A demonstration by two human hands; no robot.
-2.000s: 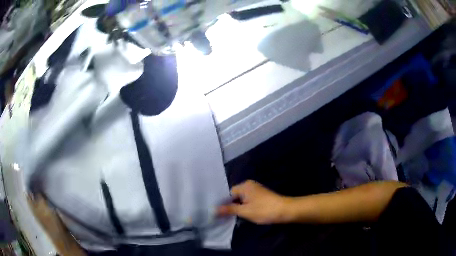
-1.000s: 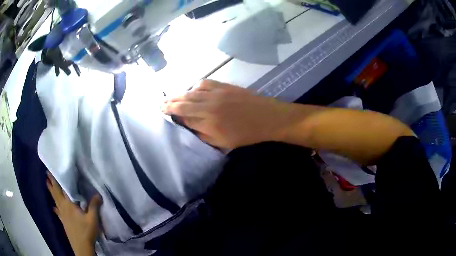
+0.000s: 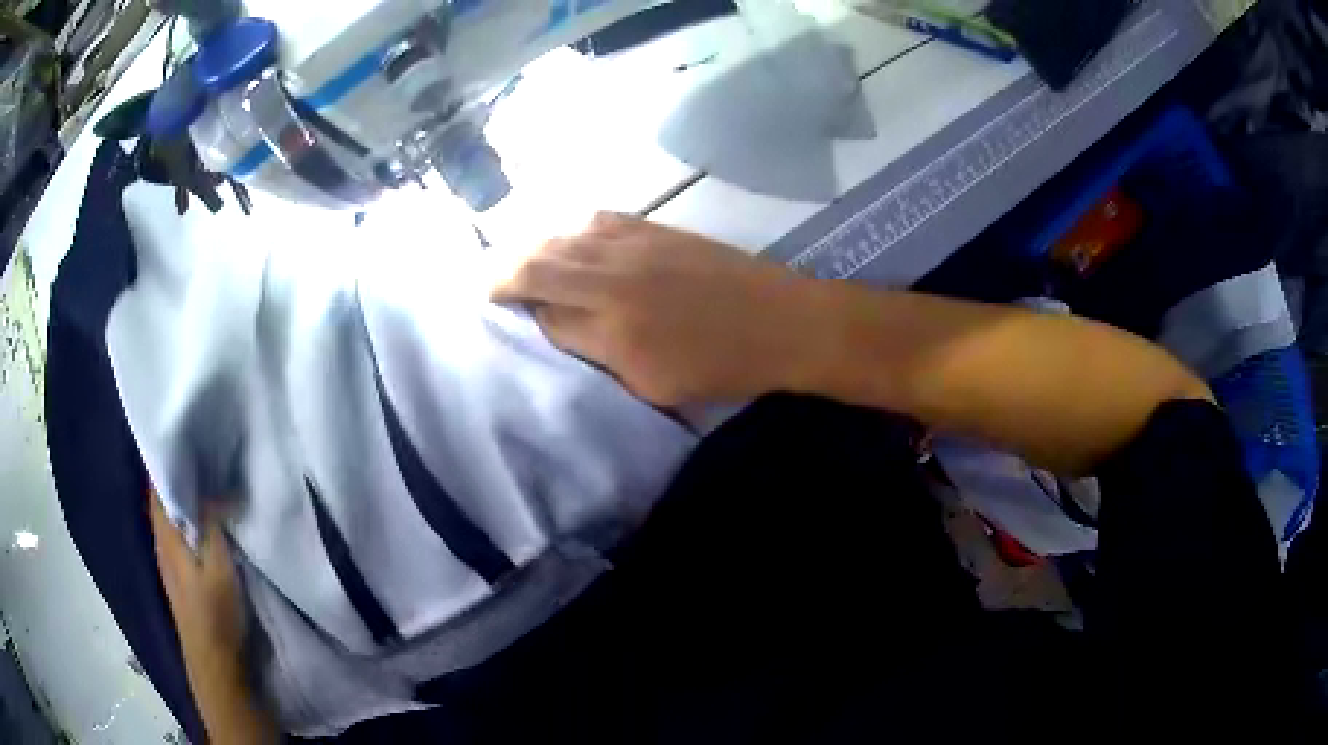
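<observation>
The light grey garment panel (image 3: 481,422) with dark stripes lies in soft folds from the sewing machine (image 3: 350,109) down toward my lap. Its upper part is washed out by the lamp, so the needle area is hard to see. My right hand (image 3: 641,306) lies on the panel's right edge near the machine, fingers bent and pressed on the cloth. My left hand (image 3: 211,597) is at the panel's lower left, blurred, its fingers partly hidden at the cloth. Whether it grips the cloth is unclear. A navy panel (image 3: 88,393) lies along the left side.
A pale grey pointed piece (image 3: 772,117) lies on the white table beyond my right hand. A ruler strip (image 3: 932,182) runs along the table edge. Thin green and blue sticks (image 3: 961,32) and a dark piece (image 3: 1070,29) lie at the far end. A blue basket (image 3: 1136,182) is at right.
My right hand has come up from the panel's lower right to its edge near the machine. My left hand has shifted slightly since one second ago, and the panel is more gathered into folds.
</observation>
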